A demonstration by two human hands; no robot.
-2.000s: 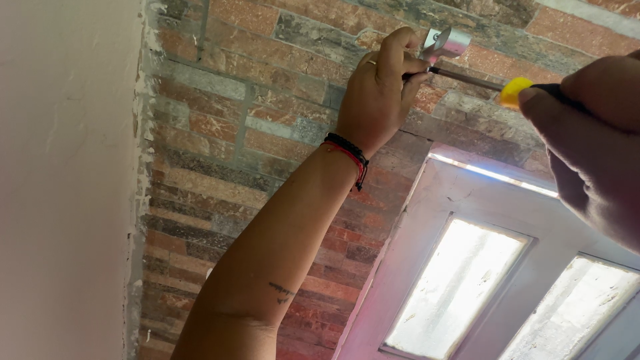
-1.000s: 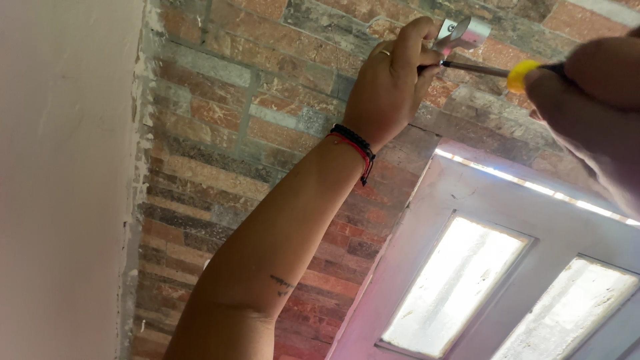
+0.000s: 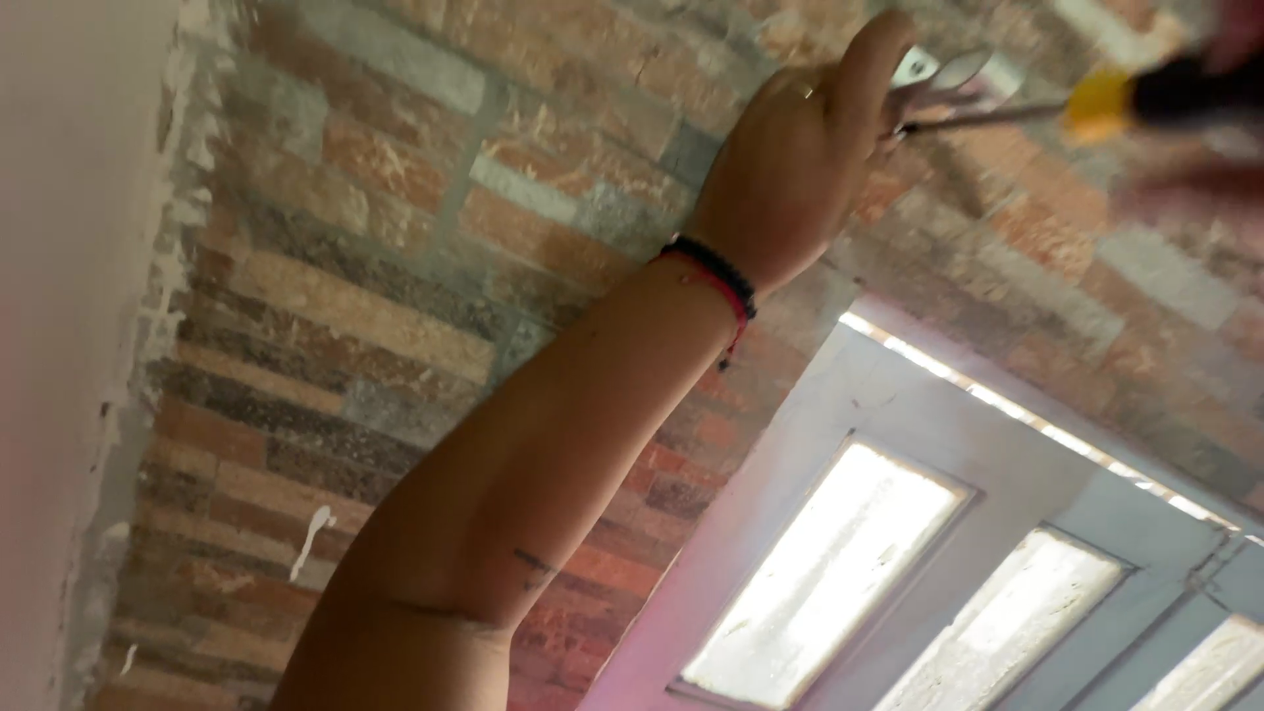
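Note:
My left hand (image 3: 800, 158) is raised against the brick-patterned wall, its fingers at a shiny metal bracket (image 3: 918, 67) that has a screw in its plate. What exactly the fingertips pinch is hidden. At the upper right edge, blurred and partly out of view, my right hand (image 3: 1200, 193) is around the black and yellow handle of a screwdriver (image 3: 1098, 105). The screwdriver's shaft points left, and its tip is at a small screw beside my left fingertips, just below the bracket.
Below the bracket is a white door (image 3: 928, 444) with bright glass panes and a lit gap along its top. A plain plastered wall (image 3: 79, 247) with a rough edge meets the brick-patterned wall (image 3: 375, 227) at the left.
The right hand, now blurred, has shifted about the screwdriver handle, showing more of its black part. The left hand stays at the bracket. The view has shifted slightly.

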